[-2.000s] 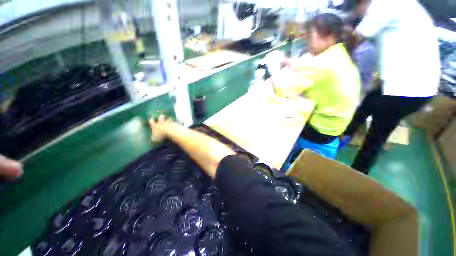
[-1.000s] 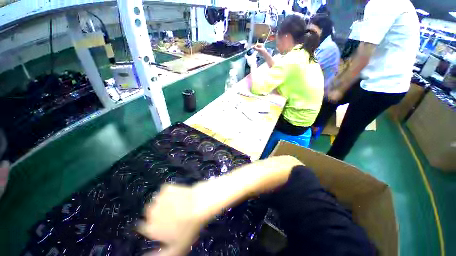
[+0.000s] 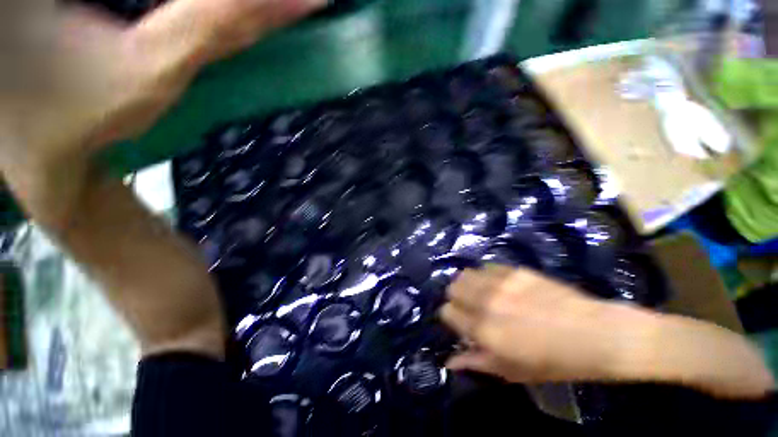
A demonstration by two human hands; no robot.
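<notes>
A glossy black blister tray (image 3: 375,213) with rows of round pockets lies in front of me, its left side nearest the newspaper. My right hand (image 3: 495,320) is low over the tray's near right part, fingers curled down; whether it holds something is hidden. My left hand (image 3: 162,68) is large and blurred at the upper left, above the green belt, partly cut off by the top edge, fingers pointing right. What it may hold cannot be told. Some pockets show striped or grid marks.
The green conveyor belt (image 3: 358,55) runs behind the tray. A tan board (image 3: 597,119) at the right bears white crumpled items (image 3: 682,115). A person's yellow-green sleeve (image 3: 755,154) is at the right edge. A brown carton (image 3: 699,282) stands at the right. Newspaper (image 3: 64,341) lies at the left.
The view has turned down onto the tray. My left hand has come into view across the upper left. My right hand is still over the tray, now at its near right part.
</notes>
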